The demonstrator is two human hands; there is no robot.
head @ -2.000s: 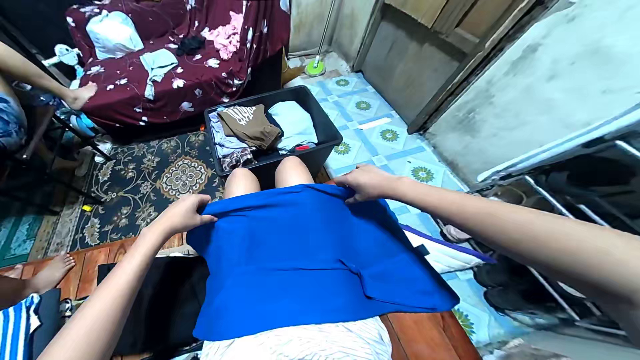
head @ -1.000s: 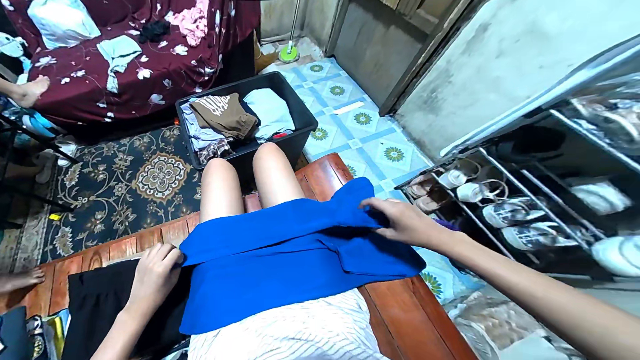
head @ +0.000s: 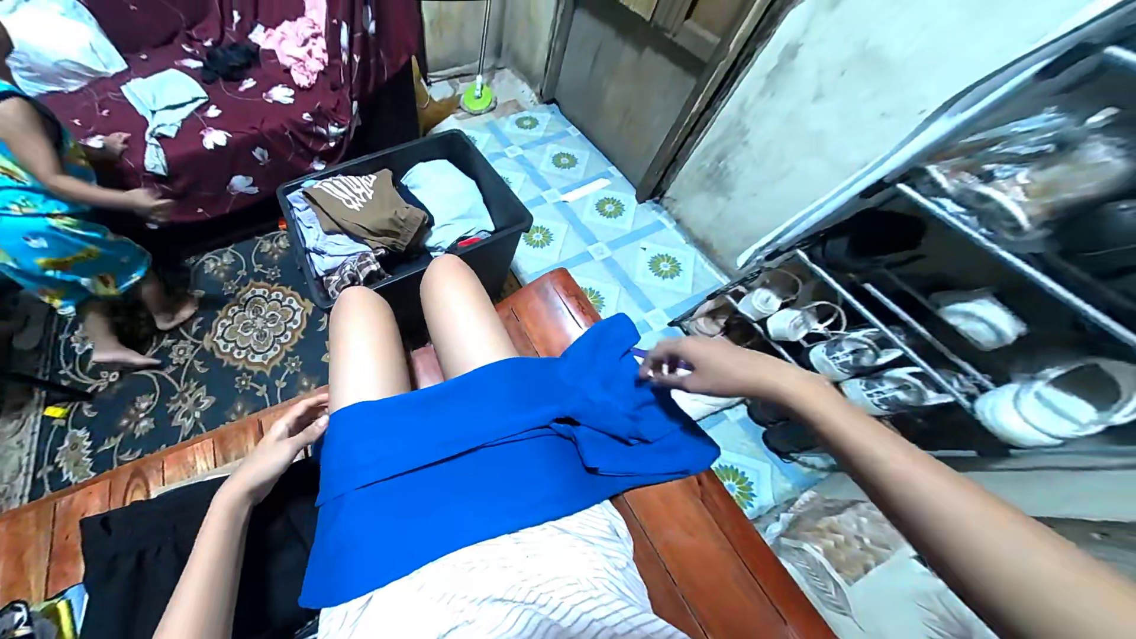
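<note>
A blue cloth garment [head: 453,461] lies across my lap, its far edge folded over and its right end bunched. My left hand [head: 282,444] rests against the garment's left edge with the fingers loosely bent; whether it grips the cloth I cannot tell. Just off the bunched right end is my right hand [head: 697,364], its fingers curled, with something small and purple showing at them. Black folded clothing [head: 177,550] lies on the wooden bench [head: 710,532] to my left. Beyond my knees stands a black plastic bin [head: 497,213] holding a brown garment [head: 368,209] and light blue cloth [head: 448,204].
A person [head: 62,204] in patterned blue clothes stands on the dark rug [head: 257,328] at the left. Behind is a sofa with a maroon floral cover [head: 240,160], with clothes and a white bag on it. A metal shoe rack [head: 887,328] stands at the right.
The garment's far edge is folded over, where it lay spread out two seconds ago. My right hand has come off the cloth at the right end. The other person now stands at the left.
</note>
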